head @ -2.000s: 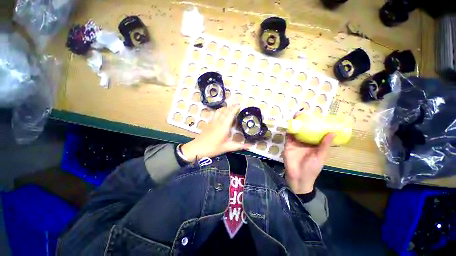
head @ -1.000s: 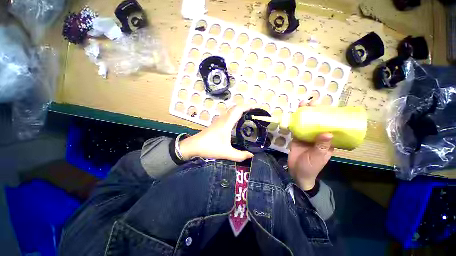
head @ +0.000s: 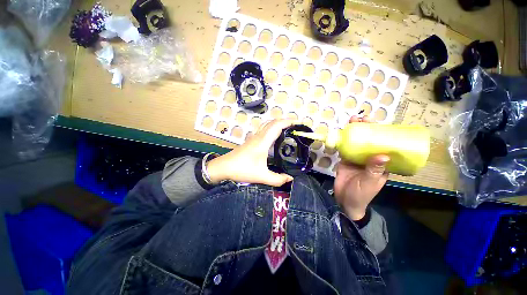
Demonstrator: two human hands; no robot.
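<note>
My left hand (head: pixel 251 158) grips a black plastic housing (head: pixel 293 162) from its left side at the front edge of the white perforated tray (head: pixel 281 81). My right hand (head: pixel 359 180) holds the yellow squeeze bottle (head: pixel 384 146) lying sideways. The bottle's thin nozzle points left and its tip is over the upper part of the housing's open side. A pale ring shows inside the housing. A second black housing (head: pixel 249 85) stands on the tray, up and left of my left hand.
More housings lie at the back (head: pixel 327 18), back left (head: pixel 149 16) and right (head: pixel 426 55). Purple fasteners (head: pixel 88 26) and crumpled clear plastic (head: pixel 158 59) are at left. A clear bag with black parts (head: pixel 491 141) is at right. Blue bins (head: pixel 482 242) sit below the green edge.
The bottle has moved from beside the housing to bring its nozzle over it. My left hand has closed around the housing. The view has shifted slightly. In the last second little has changed.
</note>
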